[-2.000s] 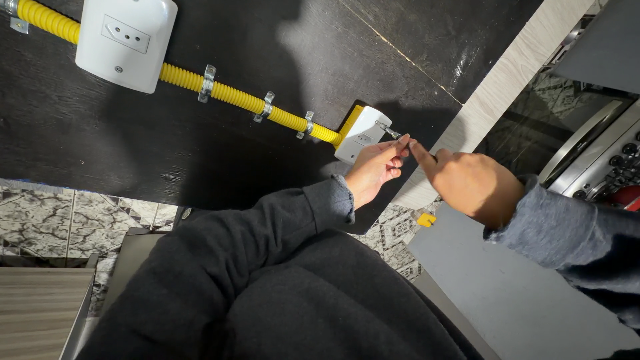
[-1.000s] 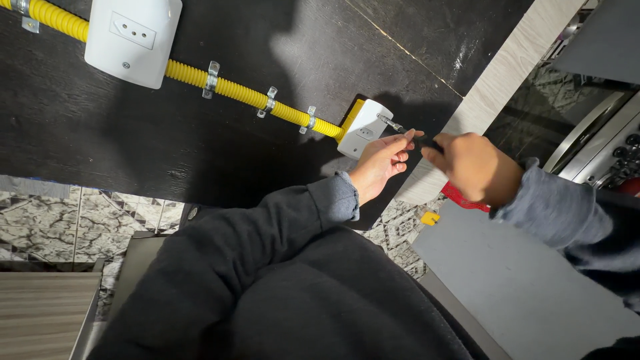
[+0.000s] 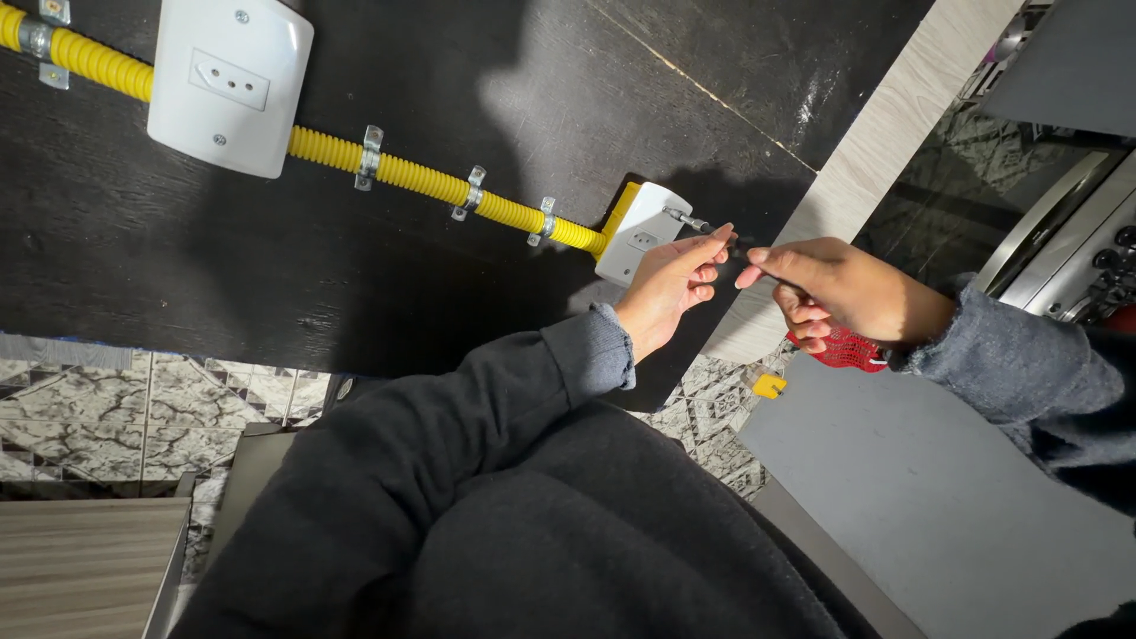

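A screwdriver with a metal shaft (image 3: 690, 220) reaches the upper part of a small white outlet cover plate (image 3: 652, 213), which sits on a yellow box (image 3: 620, 209). My left hand (image 3: 674, 280) pinches the tool between thumb and fingertips, just right of the plate. At the tool's rear, my right hand (image 3: 821, 284) has its thumb and forefinger close to the dark handle; whether they grip it is hard to tell. Yellow corrugated conduit (image 3: 426, 177) runs from the box to a larger white outlet plate (image 3: 232, 84) with two screws.
Metal clamps (image 3: 370, 158) hold the conduit on a black board (image 3: 266, 266). A pale wood-grain edge (image 3: 874, 142) borders it. Beyond are a stove (image 3: 1083, 240), a grey panel (image 3: 941, 461), red mesh (image 3: 848, 348) and a yellow object (image 3: 769, 385). Patterned tiles (image 3: 191, 408) lie below.
My right hand, close to the left hand two seconds ago, is a little farther from it. The left hand stays beside the small plate. Red mesh shows under the right hand.
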